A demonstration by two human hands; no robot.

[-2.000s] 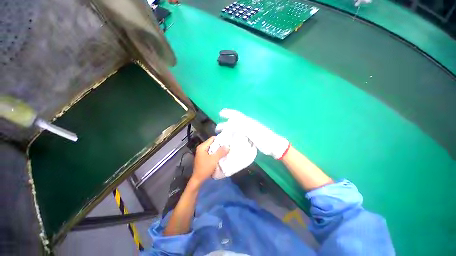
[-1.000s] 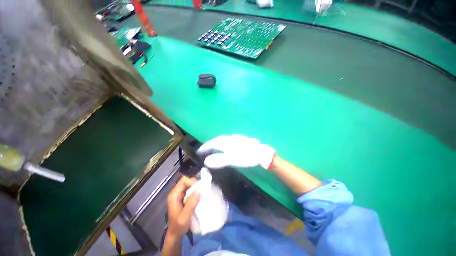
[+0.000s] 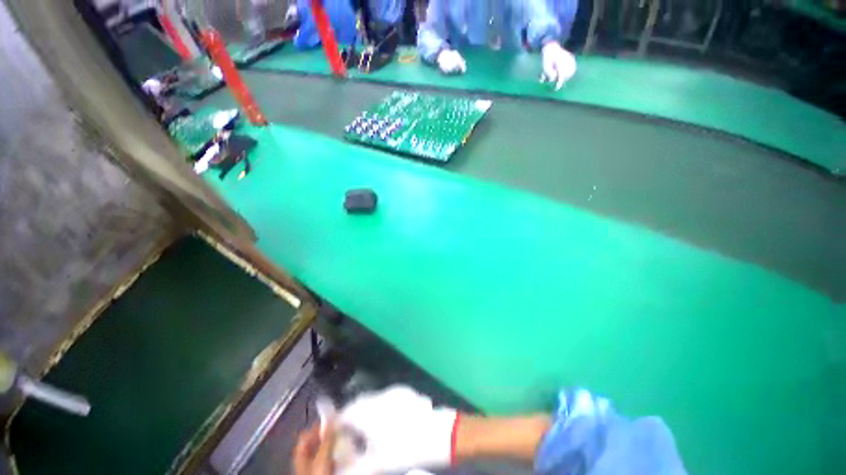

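My left hand [image 3: 315,451], bare, blurred and partly cut off by the bottom edge, has its fingers around a bit of white cloth, which looks like a loose white glove [image 3: 325,411]. My right hand [image 3: 394,434] wears a white glove with a red cuff edge. It lies against my left hand, fingers pointing left. Its fingers blur into the white cloth, so their grip is unclear. Most of the loose glove is hidden or out of view.
The metal booth [image 3: 264,357] is at left, with a nozzle [image 3: 56,397] over its dark mat. A small black object [image 3: 360,201] lies on the green bench [image 3: 519,278]. A circuit board [image 3: 417,125] lies on the conveyor [image 3: 594,167]. Gloved hands [image 3: 557,65] and blue sleeves show across the line.
The view has tilted up, so my hands now sit at the bottom edge. My right hand, apart from my left a second ago, is now against it. People across the line have come into view.
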